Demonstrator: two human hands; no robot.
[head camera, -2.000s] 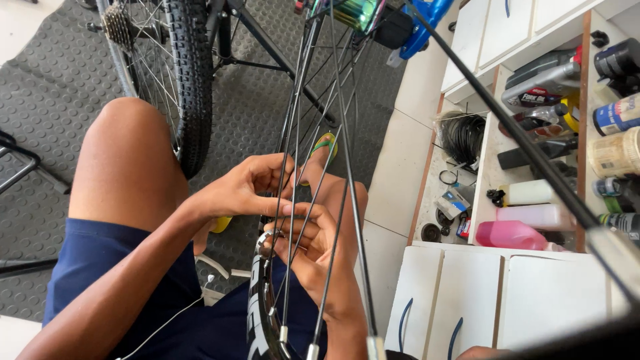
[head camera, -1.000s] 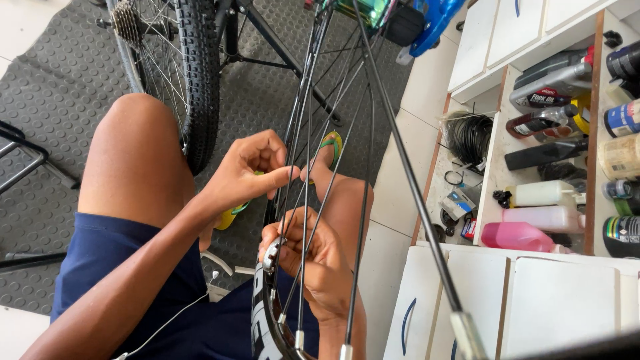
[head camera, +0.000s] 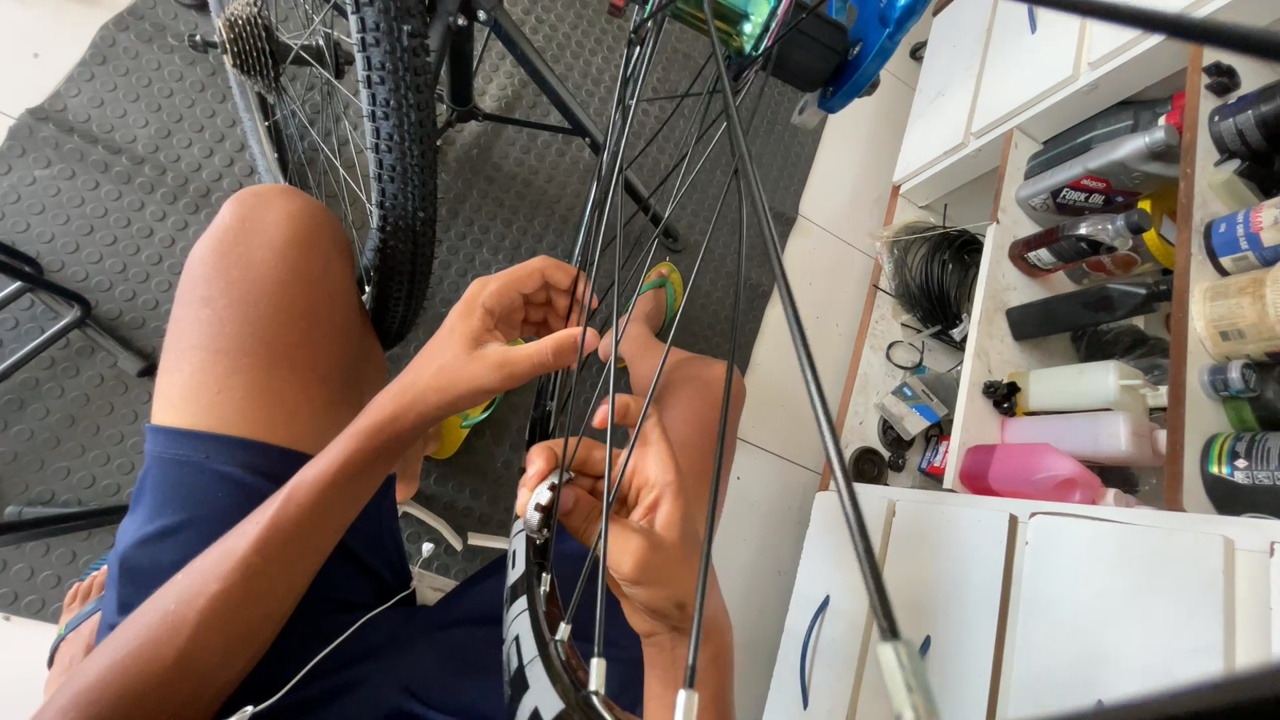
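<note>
My right hand (head camera: 625, 510) holds a round metal spoke wrench (head camera: 545, 505) between thumb and finger at the inner edge of a black bicycle rim (head camera: 525, 610) with white lettering. Its other fingers are partly curled among the black spokes (head camera: 735, 300). Higher up and to the left, my left hand (head camera: 520, 325) is beside the spokes, thumb and fingers apart, with nothing seen in it; some fingertips are behind spokes. The spokes run up to a shiny green hub (head camera: 725, 20), next to a blue part (head camera: 870, 45). The wrench partly hides where it meets the spoke.
Another bicycle wheel with a knobby tyre (head camera: 400, 170) and cassette (head camera: 250, 50) stands at upper left, over a black studded mat (head camera: 100, 190). Black stand legs (head camera: 545, 75) cross behind it. On the right, white cabinets (head camera: 1110, 600) and shelves hold bottles, a pink container (head camera: 1030, 474) and coiled black cable (head camera: 935, 275).
Two seconds ago my hands' fingers were close together at the spokes; now they are farther apart. My left thumb and fingers have spread. The spokes nearest the camera have shifted in view.
</note>
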